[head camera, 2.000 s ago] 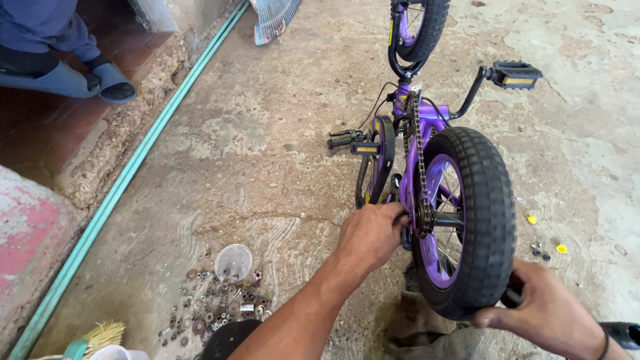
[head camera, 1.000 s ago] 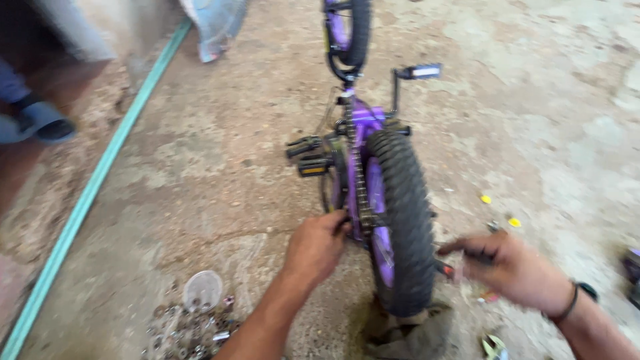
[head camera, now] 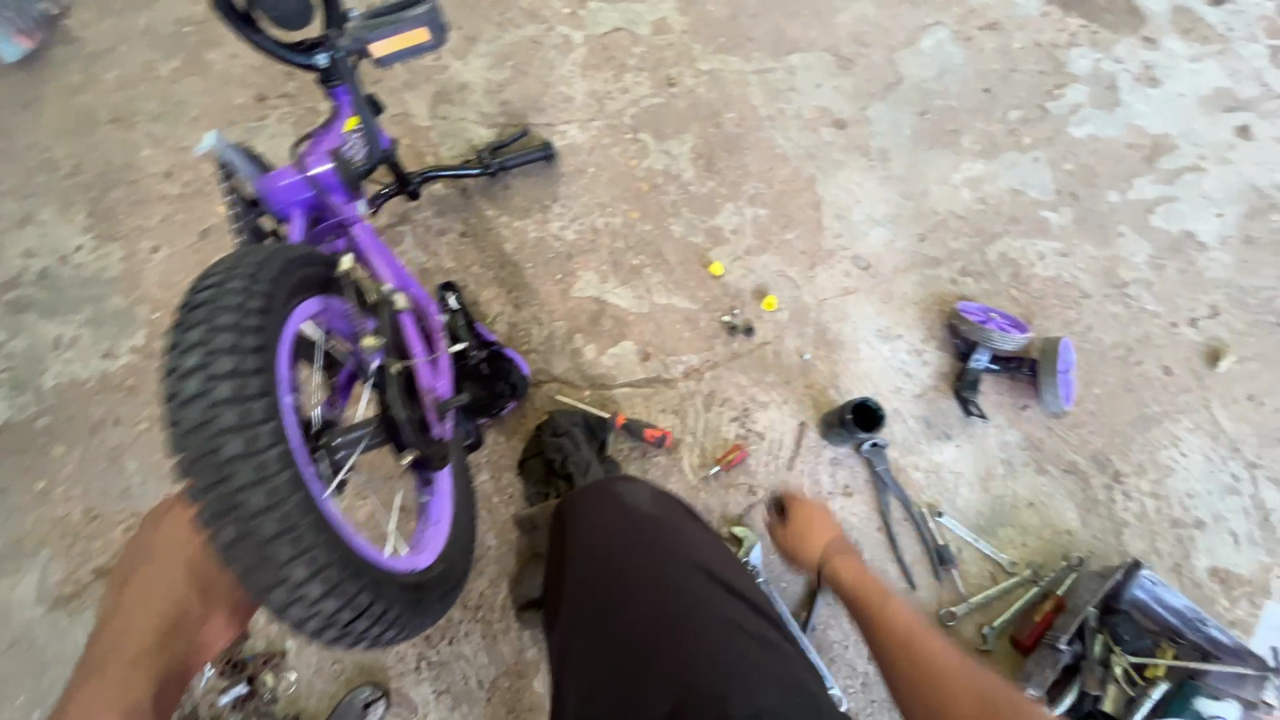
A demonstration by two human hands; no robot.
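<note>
A purple child's bicycle (head camera: 330, 200) stands upside down on the floor at the left, its knobbly black rear tyre (head camera: 230, 450) nearest to me. My left hand (head camera: 195, 580) is at the lower left edge of that tyre, its fingers hidden behind the rubber. To the right of my knee, my right hand (head camera: 802, 530) is low over the floor among the tools, blurred, with a thin dark shape at its fingers. Close by lie an adjustable wrench (head camera: 745, 545), a small red screwdriver (head camera: 732, 458), pliers (head camera: 890, 490) and a longer orange-and-black screwdriver (head camera: 640, 430).
Two purple training wheels (head camera: 1058, 375) lie at the right. Spanners (head camera: 975, 542) and a heap of tools (head camera: 1110, 640) fill the lower right. Yellow caps (head camera: 769, 302) and small metal parts (head camera: 738, 323) dot the floor. A dark cloth (head camera: 565, 455) lies beside the bicycle.
The view has swung far to the right. My right hand has left the rear wheel's side and moved to the tools. My left hand, earlier at the chain side of the hub, is now at the tyre.
</note>
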